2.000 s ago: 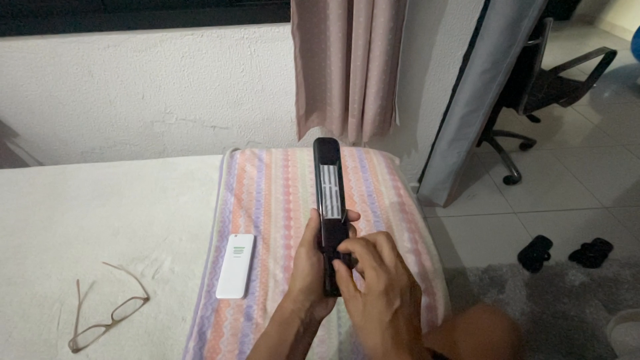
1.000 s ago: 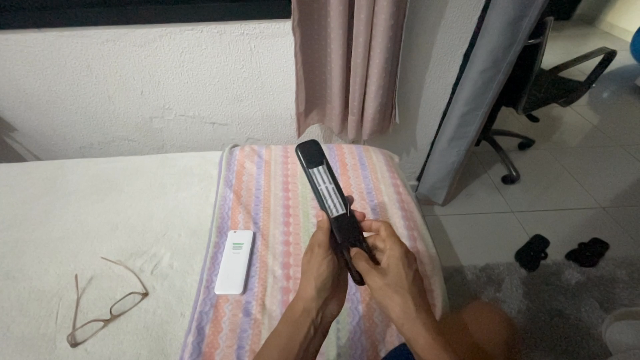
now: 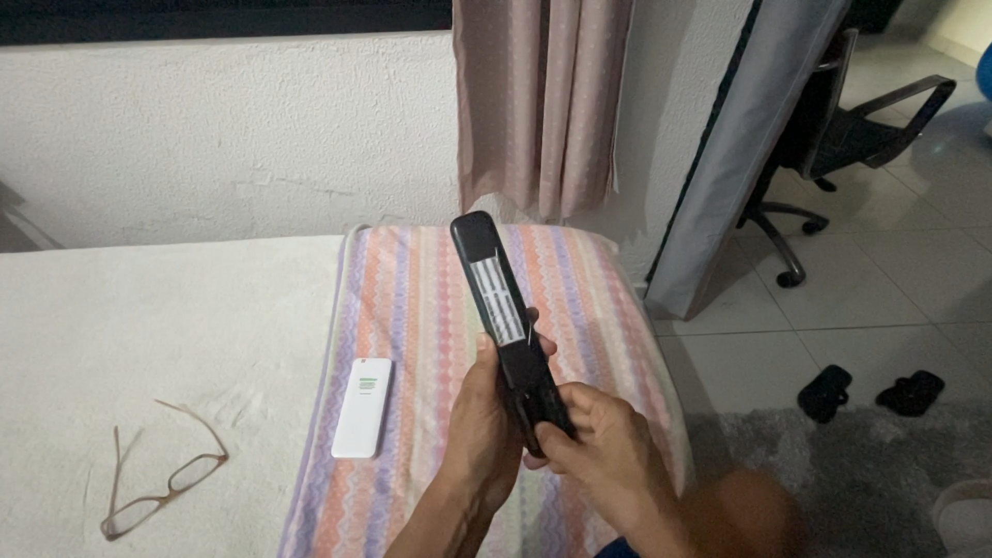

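Note:
A long black handheld device (image 3: pixel 474 236) with a label on its face, possibly a remote control, is held tilted above a striped blanket. My left hand (image 3: pixel 484 418) wraps its lower half from the left, with fingertips showing past its right edge. My right hand (image 3: pixel 608 449) grips its bottom end between thumb and fingers. What my fingers cover at that end is hidden. To the left, a white remote-like device (image 3: pixel 362 415) bearing small green writing lies on the striped blanket (image 3: pixel 418 310), touched by neither hand.
Eyeglasses (image 3: pixel 167 496) lie on the cream bed cover (image 3: pixel 170 325). A pink curtain (image 3: pixel 542 108) hangs at the wall behind the bed. On the right are a grey curtain or panel (image 3: pixel 744 155), a wheeled office chair (image 3: pixel 868 139) and black slippers (image 3: pixel 825 394) on the floor.
Both hands keep hold of the black device, which was nearly upright in the view two seconds ago and now leans to the left. The right hand has shifted to its bottom end.

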